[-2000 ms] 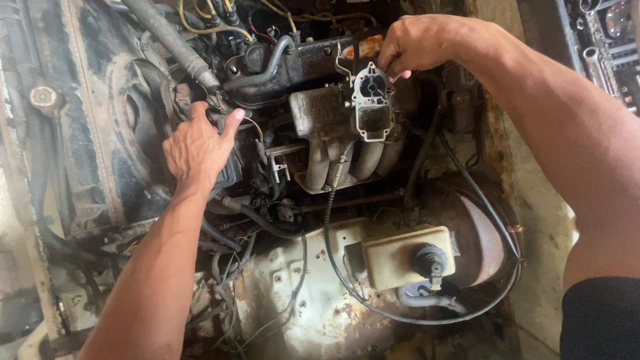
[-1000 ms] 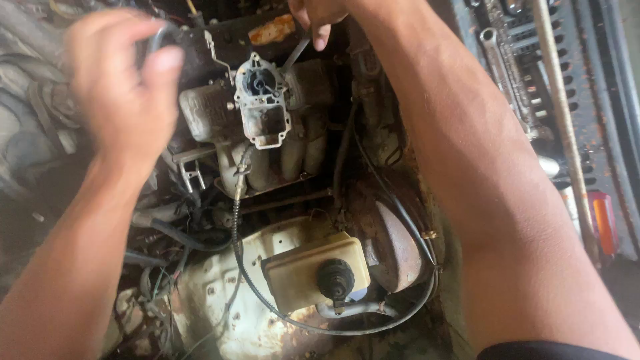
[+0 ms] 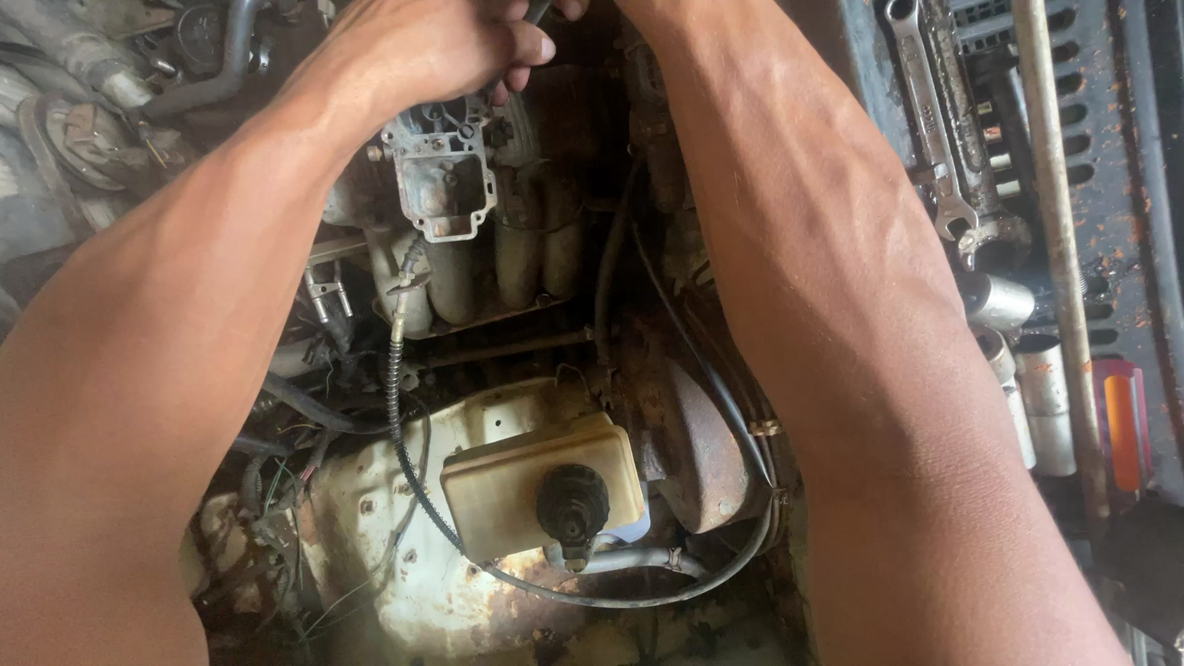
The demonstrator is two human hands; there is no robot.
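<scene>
My left hand (image 3: 435, 46) reaches in at the top centre, its fingers curled around a dark, slim piece, perhaps a hose or tool handle, just above the carburetor body (image 3: 444, 176). Of my right hand (image 3: 569, 7) only fingertips seem to show at the top edge; whether they grip the same piece is not clear. The carburetor body is open on top, with a square chamber facing up. Below it a cable with a spring sleeve (image 3: 396, 370) runs down from the pale intake manifold pipes (image 3: 449, 287).
A yellowed brake fluid reservoir (image 3: 518, 481) with a black cap sits below, beside a rusty brake booster (image 3: 708, 444). At the right, combination wrenches (image 3: 925, 111), sockets (image 3: 1041, 379) and a long metal rod (image 3: 1054, 185) lie by a slotted dark panel (image 3: 1110, 231).
My left hand has moved from the left side to the top centre, beside my right hand. The view has shifted, showing more of the tools at the right.
</scene>
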